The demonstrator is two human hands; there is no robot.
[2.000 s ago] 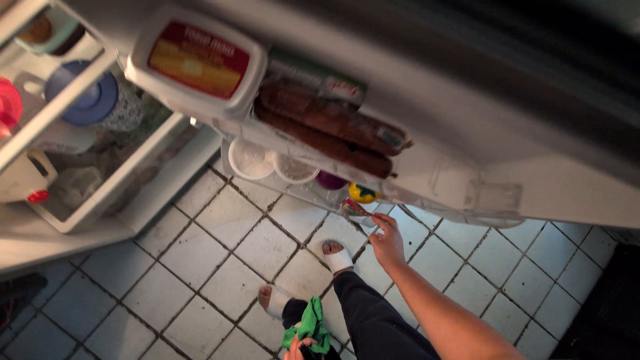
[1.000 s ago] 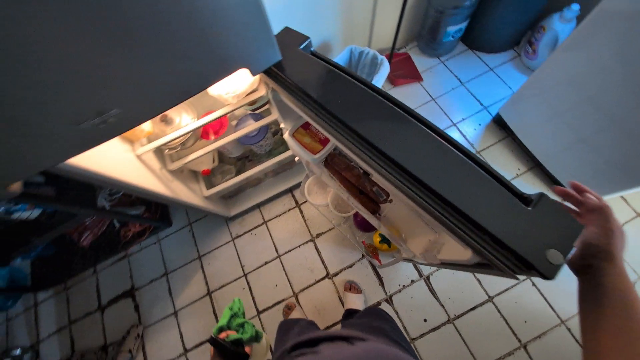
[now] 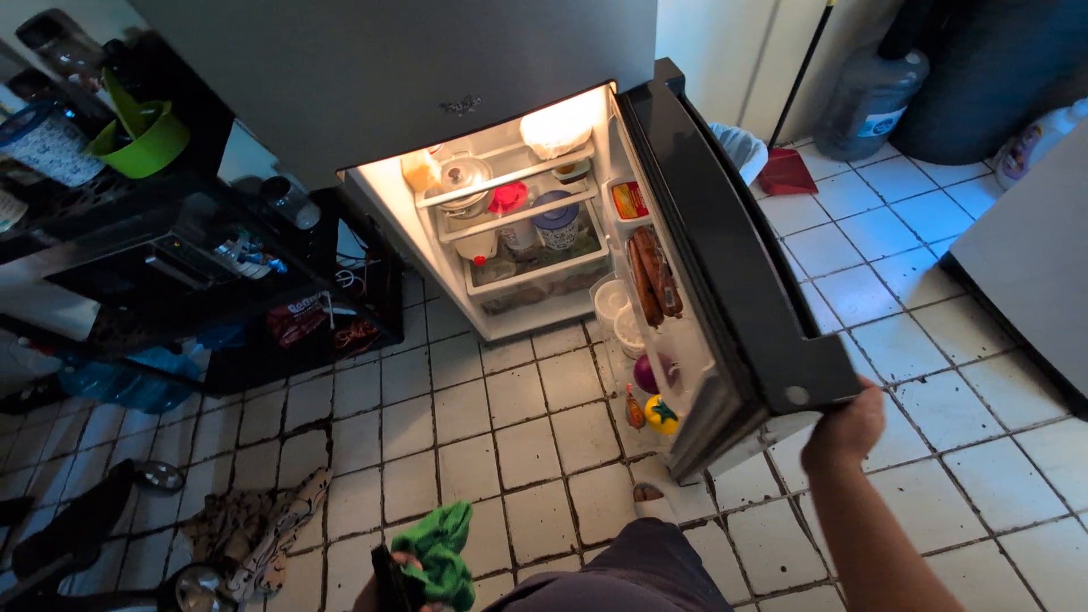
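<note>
My right hand [image 3: 846,429] grips the lower outer corner of the dark refrigerator door [image 3: 731,246], which stands ajar. Low at the bottom, my left hand [image 3: 408,563] holds a green cloth [image 3: 438,548] and a dark object that I cannot make out. Door shelves hold packaged sausages [image 3: 653,276], a tub with a red and yellow label [image 3: 630,201], white-lidded containers [image 3: 612,301], a purple round item [image 3: 653,372] and a yellow one [image 3: 660,414]. Inside the lit refrigerator [image 3: 476,310] are a glass-lidded pot [image 3: 464,177], a red-lidded container [image 3: 510,200] and a blue-lidded canister [image 3: 557,219].
A black shelf unit [image 3: 255,361] with a microwave [image 3: 161,263] stands at left. A patterned cloth [image 3: 263,531] lies on the tiled floor [image 3: 527,429] near chrome-looking parts. At right are a red dustpan [image 3: 786,172], a water jug [image 3: 871,102] and a white appliance [image 3: 1037,255].
My right hand has gone from a small item at the lower door shelf to the door's outer edge, where it now grips. The view has pulled back widely from the door shelves.
</note>
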